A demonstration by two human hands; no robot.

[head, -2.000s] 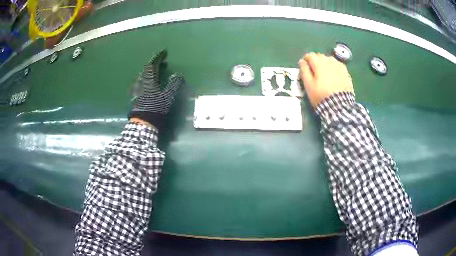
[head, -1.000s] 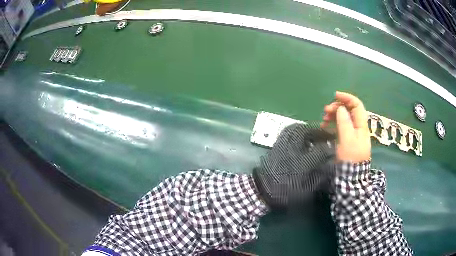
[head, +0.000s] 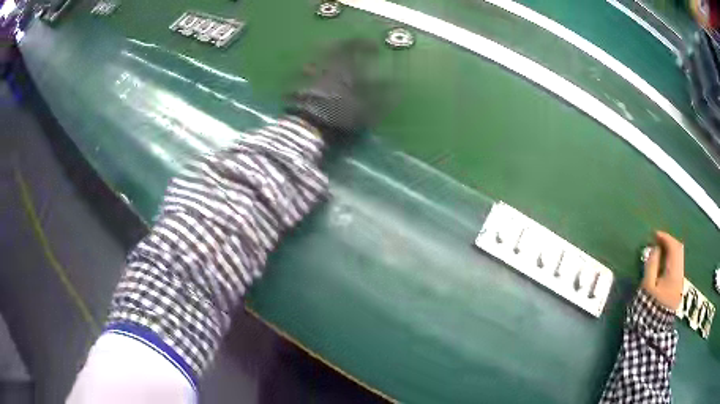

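My left hand (head: 339,87), in a dark glove, is blurred over the belt at the upper middle, near a round disc (head: 399,37); I cannot tell whether it holds anything. The pale jig (head: 545,259) with a row of small pegs lies bare on the belt, right of centre, with no hand on it. My bare right hand (head: 667,271) is at the far right, beside a frame plate (head: 696,308) with curved cutouts. A small part of a disc (head: 646,253) shows at its fingers; its grip is unclear.
The green belt (head: 442,331) carries another frame (head: 208,29) at the upper left and a disc (head: 328,8) at the top. A whitish strip (head: 553,83) runs along the far side. Dark trays (head: 705,87) are at the upper right. Grey floor (head: 47,260) shows at lower left.
The view has swung left. My left hand has left the jig and reached away to the upper left. My right hand has moved off the jig to the right, beside the frame plate.
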